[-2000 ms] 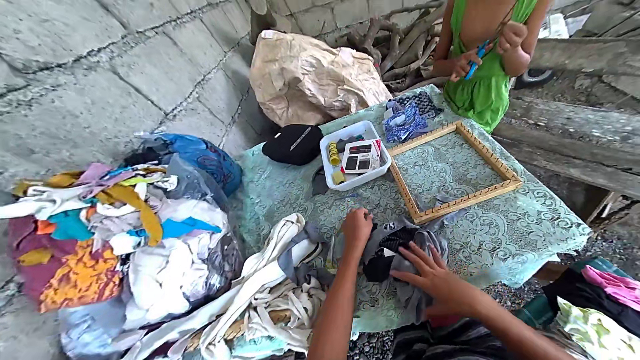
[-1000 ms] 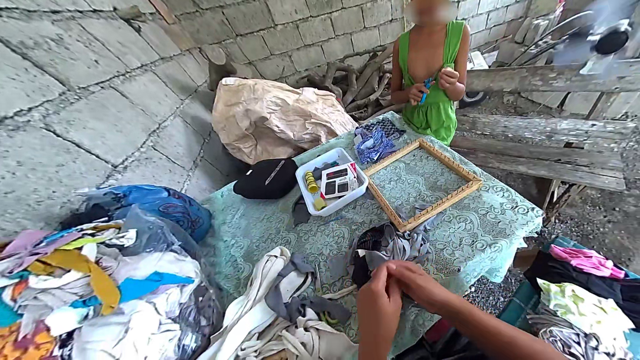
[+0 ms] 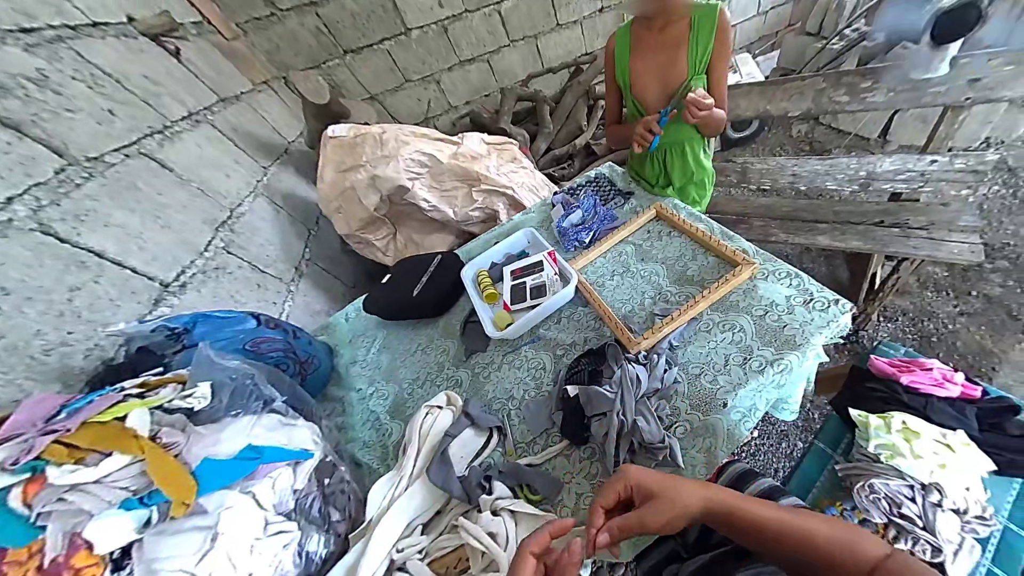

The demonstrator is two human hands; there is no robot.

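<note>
My left hand [image 3: 548, 550] is at the bottom edge, partly cut off, with curled fingers close to those of my right hand [image 3: 640, 508]. Whether a small thing is pinched between them cannot be made out. Just beyond lies a heap of grey and black cloth strips [image 3: 624, 400] on the lace tablecloth [image 3: 720, 384]. White cloth strips [image 3: 424, 464] with some grey ones lie left of my hands. A wooden frame with nails or pegs [image 3: 696, 312] rests flat farther back, beside a white plastic bin [image 3: 520, 324] holding a boxed set and a yellow roll.
A black cap-like item [image 3: 416, 288] and blue patterned cloth [image 3: 582, 220] lie on the table. Bags of cloth scraps [image 3: 240, 480] stand left, folded clothes [image 3: 920, 448] right. Across the table, a person in green [image 3: 672, 160] holds blue-handled scissors [image 3: 660, 128].
My hands have left the grey and black cloth heap, where they were two seconds ago, and are now nearer the bottom edge, close together. The view has tilted up.
</note>
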